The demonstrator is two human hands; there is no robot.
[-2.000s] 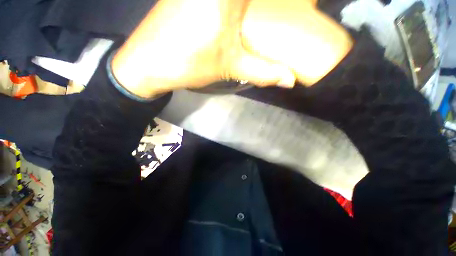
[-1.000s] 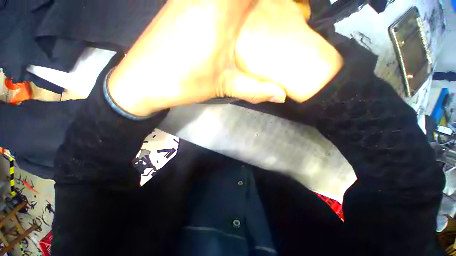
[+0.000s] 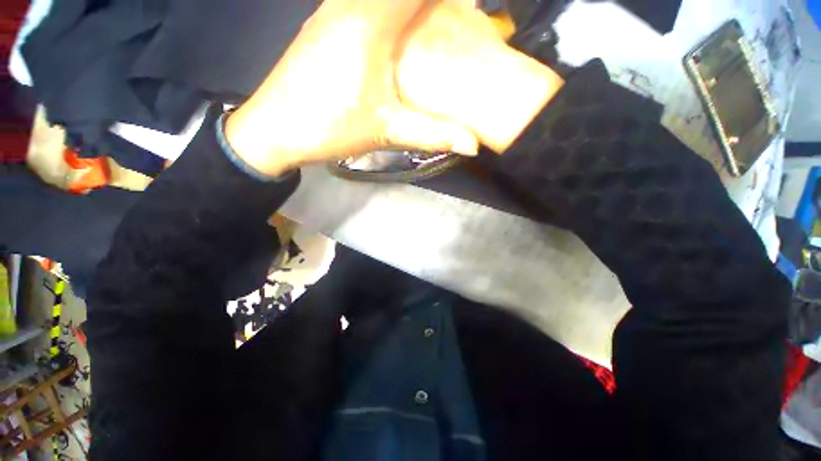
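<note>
My left hand (image 3: 329, 103), bare and overexposed, reaches in from the left at the top centre; its fingertips are hidden or cut off. My right hand (image 3: 473, 81) is a closed fist close beside it, also overexposed. An orange-yellow piece (image 3: 502, 25), which looks like the iron's handle, shows at the far side of my right hand; the rest of the iron is hidden. Dark cloth (image 3: 504, 186) lies below my right hand on the table, above its worn grey near edge (image 3: 486, 252). A dark curved rim with a shiny inside (image 3: 396, 165) shows under the hands.
An empty metal iron rest (image 3: 734, 99) lies at the upper right on the stained whitish cover. Dark cloth pieces (image 3: 202, 45) are heaped at the upper left. A tan and orange item (image 3: 87, 171) is at the left. Scraps and yellow-black tape (image 3: 57, 311) show on the floor.
My hands and the orange-yellow piece have moved left in view. More of the curved dark rim shows below the hands. The view has shifted somewhat, with more background showing at the left.
</note>
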